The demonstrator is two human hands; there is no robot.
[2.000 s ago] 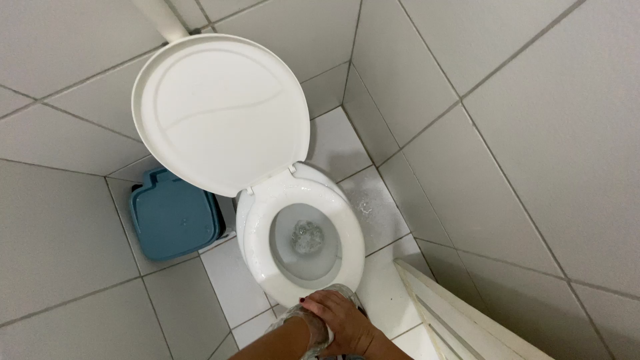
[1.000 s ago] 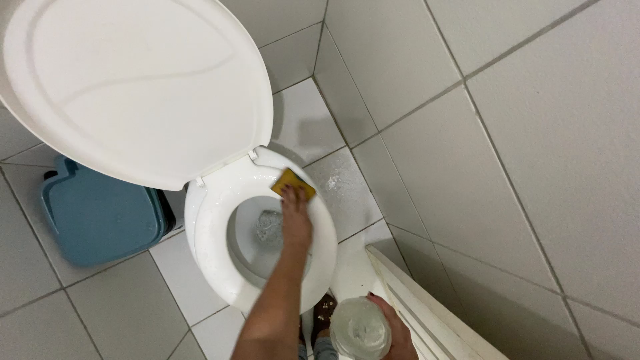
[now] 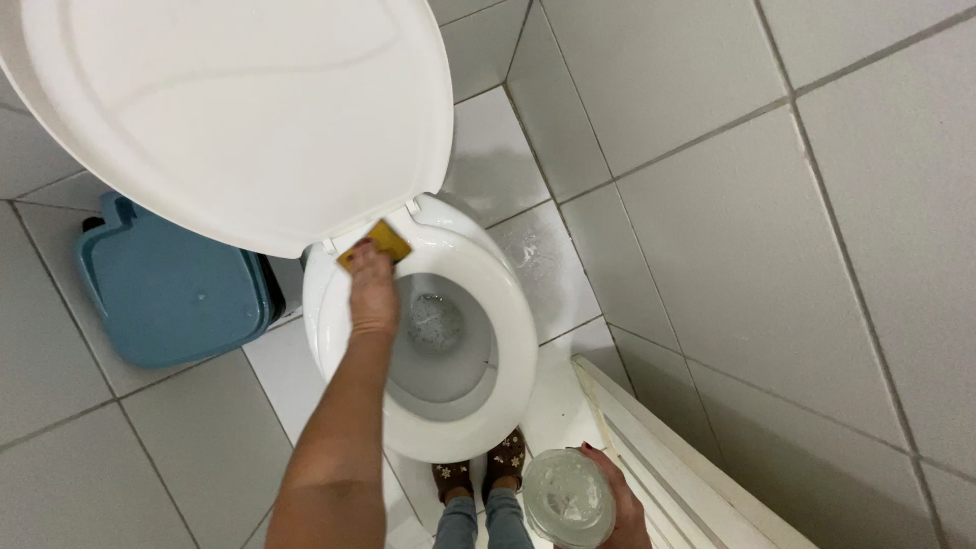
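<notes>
My left hand presses a yellow sponge on the rear of the white toilet seat, beside the hinges. The raised toilet lid leans back behind it. Water with bubbles lies in the toilet bowl. At the lower right, my right hand holds a translucent round container by its side; its contents are hard to make out.
A blue-lidded bin stands left of the toilet. The edge of a white door is at the lower right, near my right hand. Wet floor tile shows right of the toilet. My feet in brown clogs are in front of the bowl.
My hands, together in front of the bowl two seconds ago, are now apart. Since one second ago the left hand has moved the sponge leftward along the seat's rear toward the hinges.
</notes>
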